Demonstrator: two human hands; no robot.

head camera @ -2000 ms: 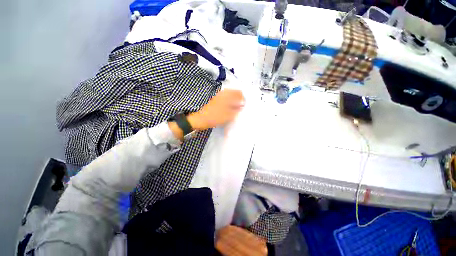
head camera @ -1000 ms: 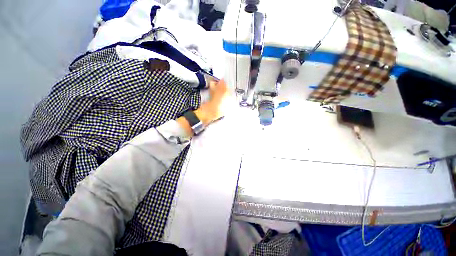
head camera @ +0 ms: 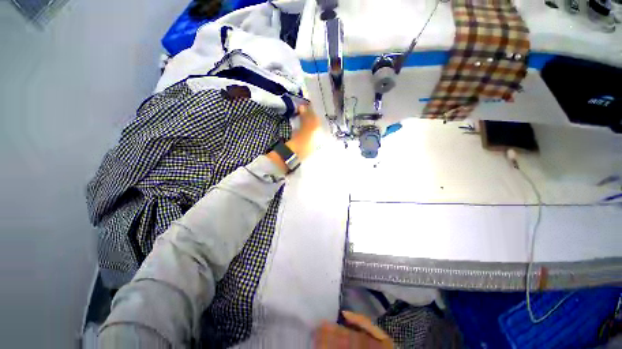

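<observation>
A checked body panel [head camera: 191,146] lies heaped on the table left of the needle. A white panel [head camera: 303,252] runs from the needle area down over the table's front edge, with a narrow dark line along its right side. My left hand [head camera: 307,133], with a dark watch at the wrist, lies on the cloth just left of the presser foot [head camera: 344,133]; glare hides its fingertips. My right hand [head camera: 354,332] is at the bottom edge, partly cut off, at the lower end of the white panel with its fingers at the panel's edge.
The sewing machine [head camera: 416,68] carries a plaid scrap [head camera: 481,58]. A phone [head camera: 509,135] with a white cable lies on the table right of the needle. Blue crates [head camera: 470,320] are below the table, with checked cloth [head camera: 412,324] beside them. Another blue crate [head camera: 179,31] is behind the heap.
My left hand has moved up the cloth towards the presser foot. My right hand left the view and is back at the bottom. The navy cloth at the bottom is out of view.
</observation>
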